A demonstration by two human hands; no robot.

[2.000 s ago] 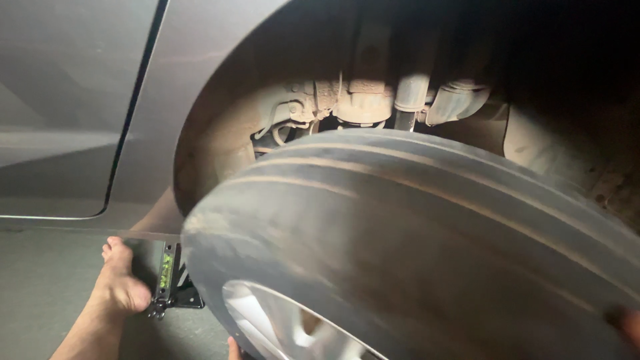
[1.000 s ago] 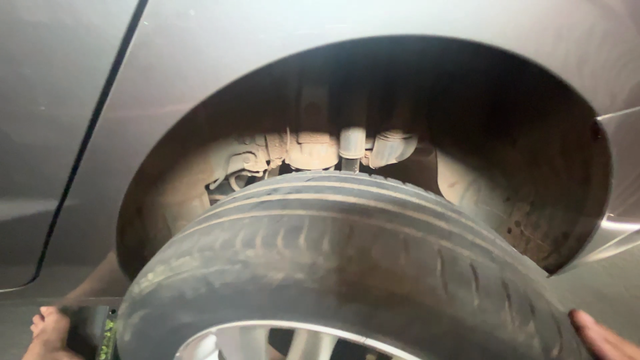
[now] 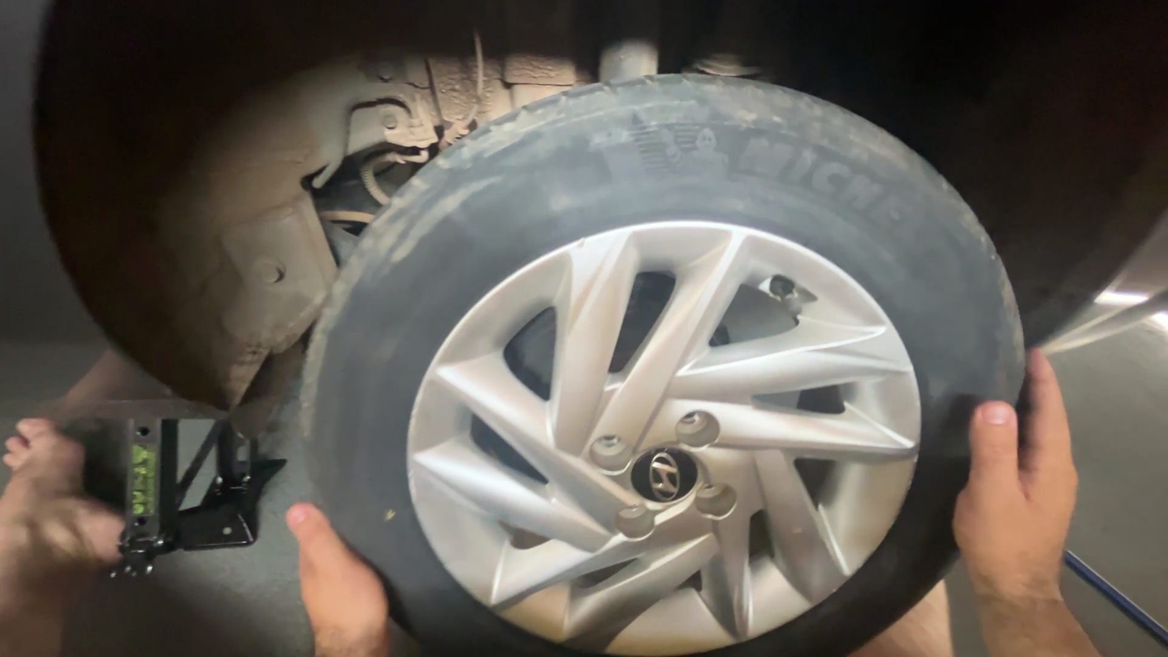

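Note:
A car wheel with a silver alloy rim (image 3: 803,538) and a black Michelin tire (image 3: 511,182) stands upright at the wheel arch, its outer face towards me. At its center is a Hyundai cap (image 3: 664,474) with several lug holes around it. My left hand (image 3: 342,579) grips the tire's lower left edge, thumb on the sidewall. Around the right edge is my right hand (image 3: 1022,474), thumb in front and fingers behind. Whether bolts sit in the lug holes, I cannot tell. The wheel hides the hub.
A black scissor jack (image 3: 155,484) stands under the car at the lower left, beside a bare foot (image 3: 55,493). Dusty suspension parts (image 3: 392,123) show behind the tire, inside the dark wheel arch liner (image 3: 173,182). A blue bar (image 3: 1118,598) lies on the floor at the right.
The wheel has turned from showing mostly its tread to showing its full outer face. My left hand, out of view one second ago, now shows on the tire. The view has moved closer to the arch.

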